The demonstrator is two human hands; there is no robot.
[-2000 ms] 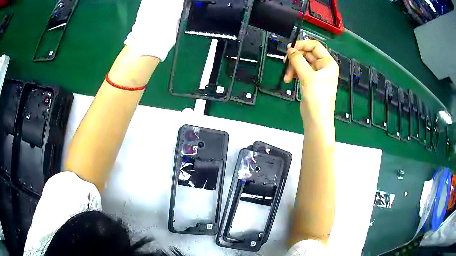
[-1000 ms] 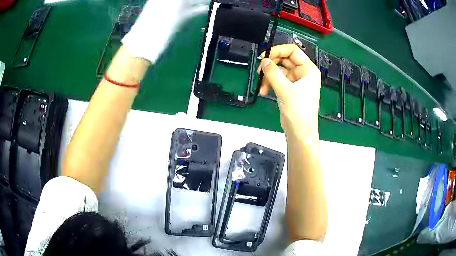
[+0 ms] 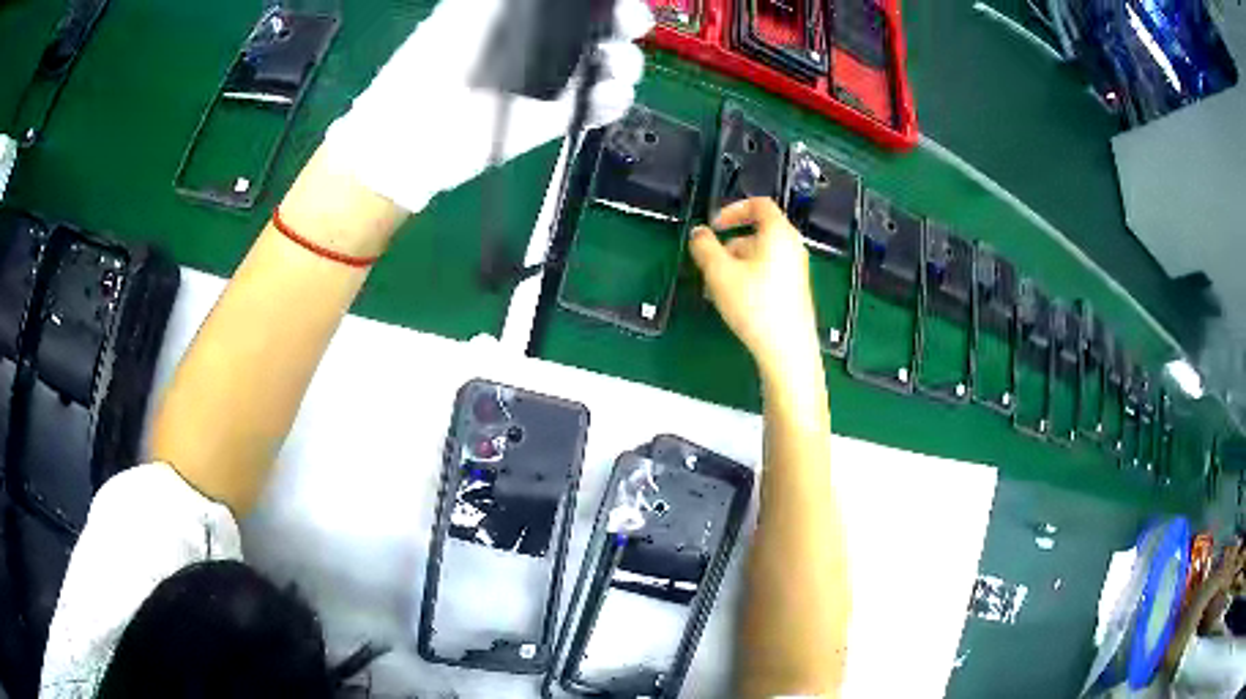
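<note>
My left hand (image 3: 431, 109), in a white glove at the top, grips a black phone middle frame (image 3: 540, 48). The frame is blurred, seen tilted, and cut off by the top edge. My bare right hand (image 3: 763, 280) is to its right, over the row, fingers curled and fingertips close together; whether they hold anything small is not clear. Below, a housing with shiny film (image 3: 508, 526) lies on the white sheet (image 3: 349, 451). Two overlapping housings (image 3: 656, 574) lie right of it.
Black frames (image 3: 895, 294) stand in a curving row on the green surface (image 3: 396, 287). One frame (image 3: 260, 109) lies at upper left. A red tray (image 3: 895, 116) is at the far side, a dark tray (image 3: 68, 382) at left. A blue roll (image 3: 1161, 601) and a person's hand (image 3: 1209, 601) are at right.
The held frame has moved left and turned, away from my right hand, which no longer touches its edge. My left hand now grips it. The whole view has shifted somewhat.
</note>
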